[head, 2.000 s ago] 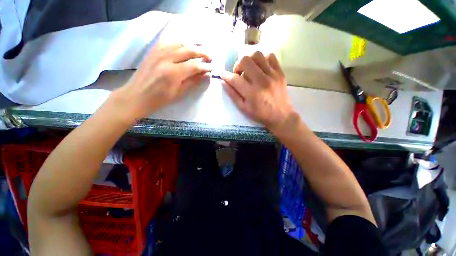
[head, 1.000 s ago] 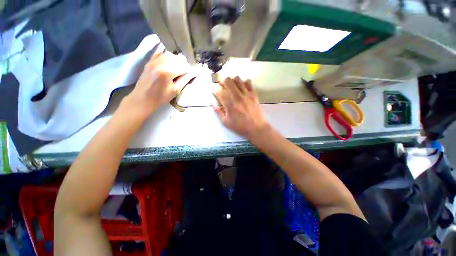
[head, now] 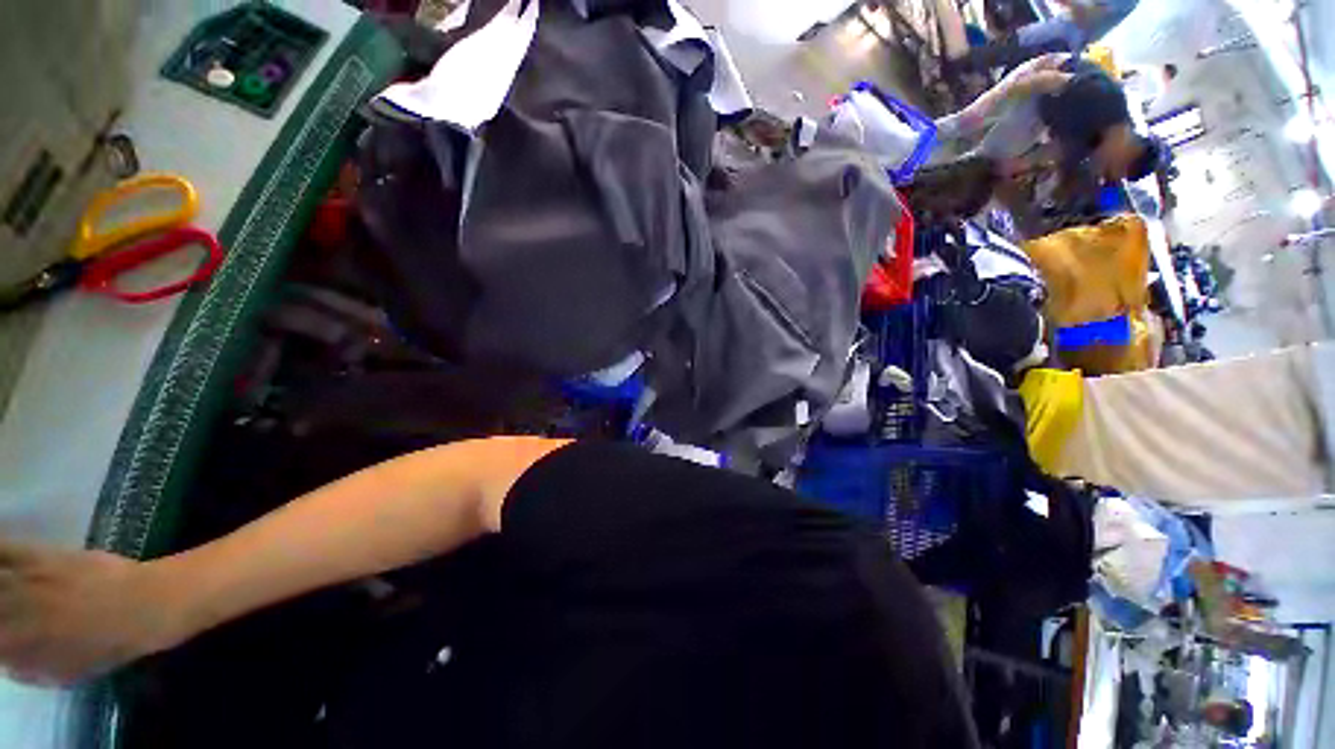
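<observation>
My right hand (head: 66,612) lies at the left edge of the picture, over the white table; its fingers are blurred and cut off by the edge, so its grip cannot be told. My left hand is out of the picture. The scissors (head: 139,242), with red and yellow handle loops, lie on the white table (head: 110,344) above my hand in the picture. A large bundle of dark grey fabric pieces (head: 586,220) with white edges hangs beyond the green table edge (head: 220,315). The sewing head and the piece under it are out of view.
A dark green parts tray (head: 243,56) with small round items is set in the table. Beyond the bundle are a blue basket (head: 908,490), a yellow cloth (head: 1051,417), a beige cloth (head: 1201,424) and a person's arm (head: 1010,91) at the upper right.
The view has swung far to the right and tilted. The grey bundle and workshop now show; the machine head and my left hand have left the picture. My right hand is now at the left edge.
</observation>
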